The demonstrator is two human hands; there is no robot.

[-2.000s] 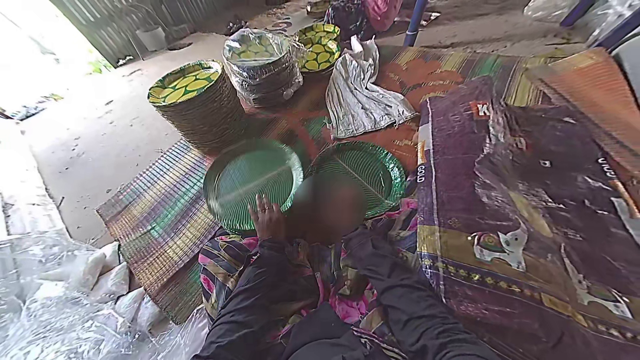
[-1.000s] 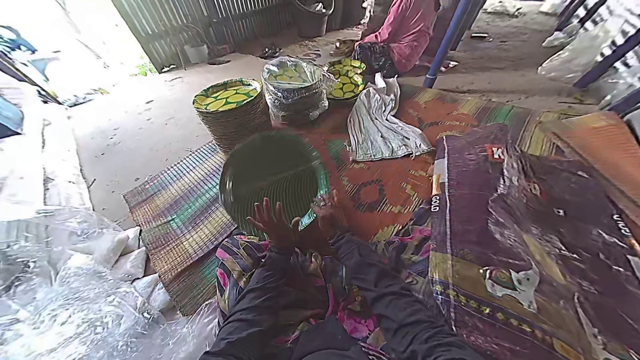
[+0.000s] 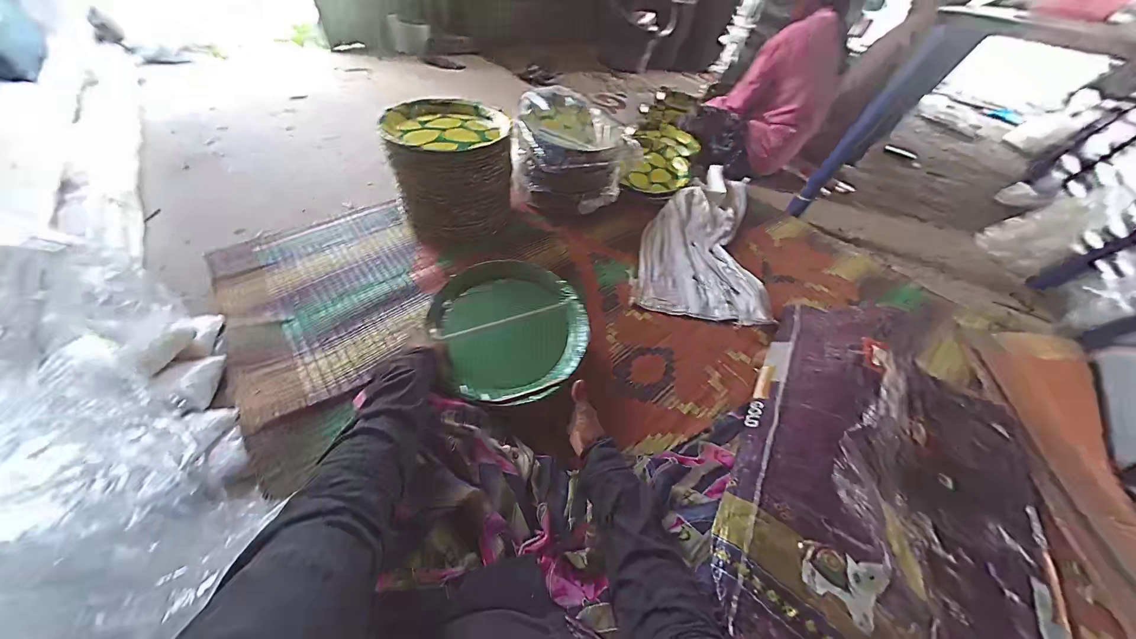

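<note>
A round green plate (image 3: 510, 333) with a shiny rim and a pale line across it is in front of me, over the woven mats. My left hand (image 3: 428, 342) is at its left edge, blurred and mostly hidden by the dark sleeve; its grip cannot be made out. Just below the plate's lower right edge is my right hand (image 3: 583, 417), thumb raised, with a small gap visible between thumb and rim. Whether its other fingers touch the plate is hidden. Patterned cloth covers my lap below the plate.
Beyond the plate stand a tall stack of yellow-and-green plates (image 3: 448, 177), a plastic-wrapped stack (image 3: 568, 164) and more patterned plates (image 3: 658, 164). A white sack (image 3: 697, 257) lies on the orange mat. Purple packaging (image 3: 825, 426) is at right, clear plastic (image 3: 98, 426) at left. A person in pink (image 3: 785, 98) sits behind.
Two green plates lay side by side in the oldest frame; one round outline shows now. My hands have moved apart, from over the plate's near part to its left and lower right edges.
</note>
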